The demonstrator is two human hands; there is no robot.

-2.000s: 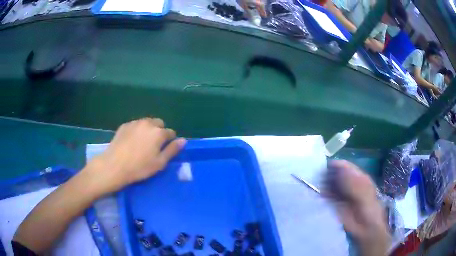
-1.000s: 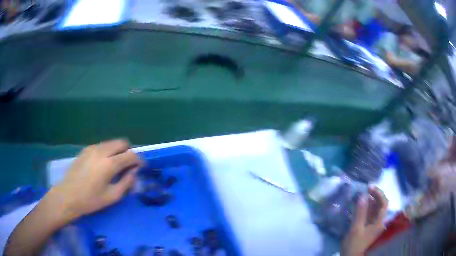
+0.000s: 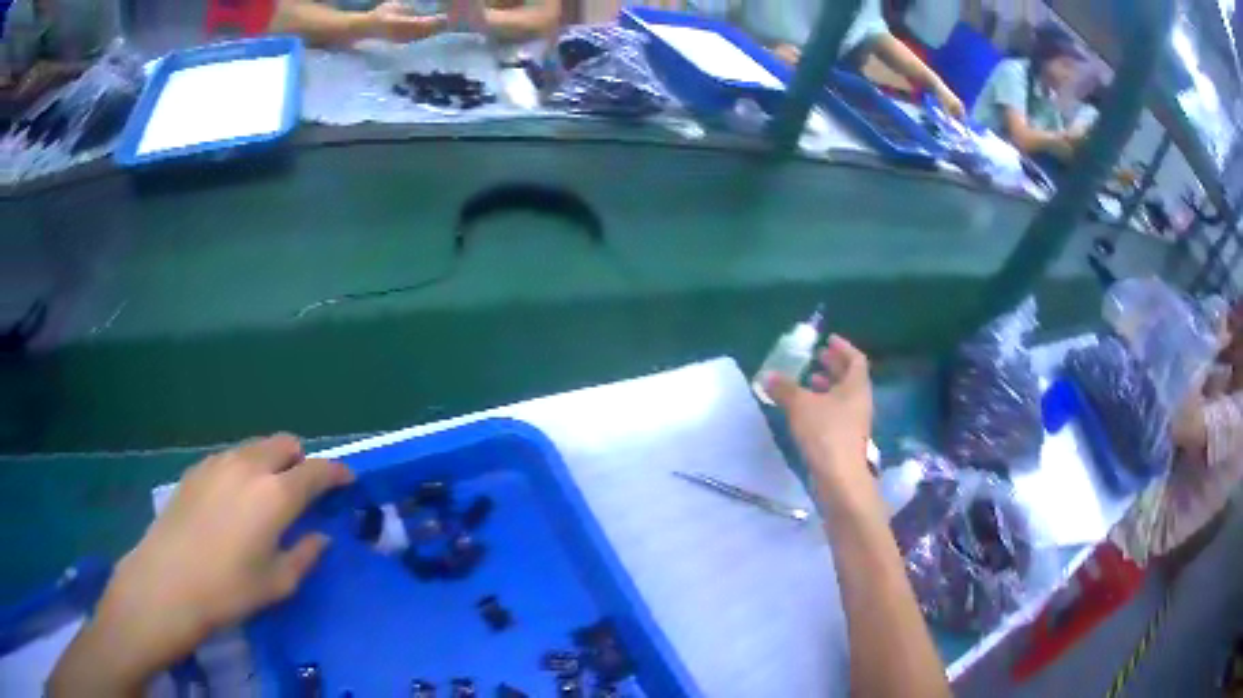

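Observation:
A blue tray (image 3: 579, 545) lies on a white sheet (image 3: 648, 423) at the lower left. It holds loose small black parts (image 3: 443, 545), some in a cluster near its top with a small pale piece (image 3: 394, 526) among them. My left hand (image 3: 225, 545) is over the tray's upper left corner, fingers apart, with nothing seen in it. My right hand (image 3: 829, 409) holds a translucent needle-tip bottle (image 3: 787, 361) at the sheet's upper right corner, its tip up. Slim tweezers (image 3: 740, 495) lie on the sheet right of the tray.
A black curved strip (image 3: 529, 205) with thin wires lies on the green line (image 3: 341, 232) ahead. Plastic bags of dark parts (image 3: 954, 545) lie at the right. Across the line are a blue tray with a white sheet (image 3: 296, 96) and several workers' arms. A green post (image 3: 1077, 177) slants at the upper right.
More black parts now lie near the tray's top, around the pale piece. My right hand has moved from the bags to the bottle and taken hold of it. The camera view has shifted.

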